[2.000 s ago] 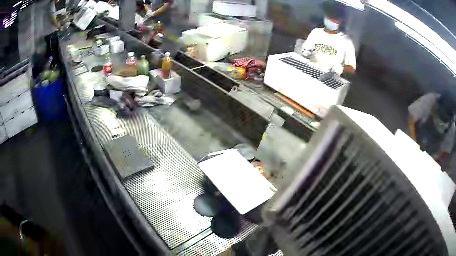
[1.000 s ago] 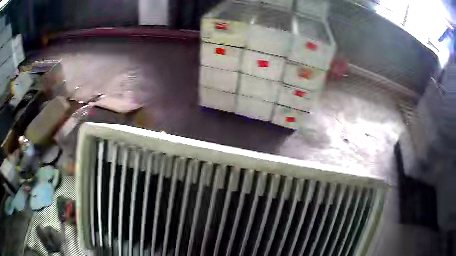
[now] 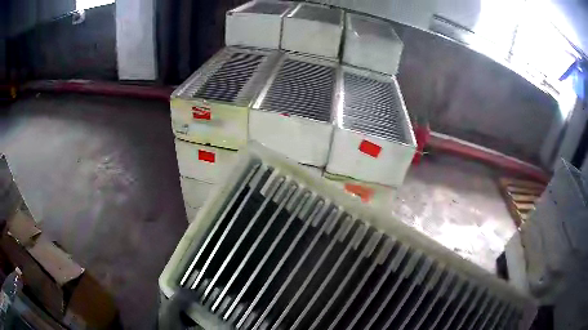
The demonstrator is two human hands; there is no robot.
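A long white slotted tray (image 3: 271,169) fills the lower middle and right of the view, close in front of me and tilted down to the right. Its rows of slots hold thin upright panels. A blurred dark grey shape at its near left corner looks like the gloved fingers of my left hand (image 3: 187,308), holding the tray and cut off by the bottom edge. My right hand does not show. The tray's far right end runs out at the lower right.
Stacked white slotted trays (image 3: 290,136) with red marks stand on the floor just ahead. Opened brown cardboard (image 3: 55,258) lies at the lower left. A wooden pallet (image 3: 521,198) and a grey-white stack (image 3: 559,238) are at the right. A red pipe (image 3: 103,89) runs along the wall.
The view has swung from the bench to the floor stack, which is now nearer and seen more from above. The held tray came along and now tilts down to the right.
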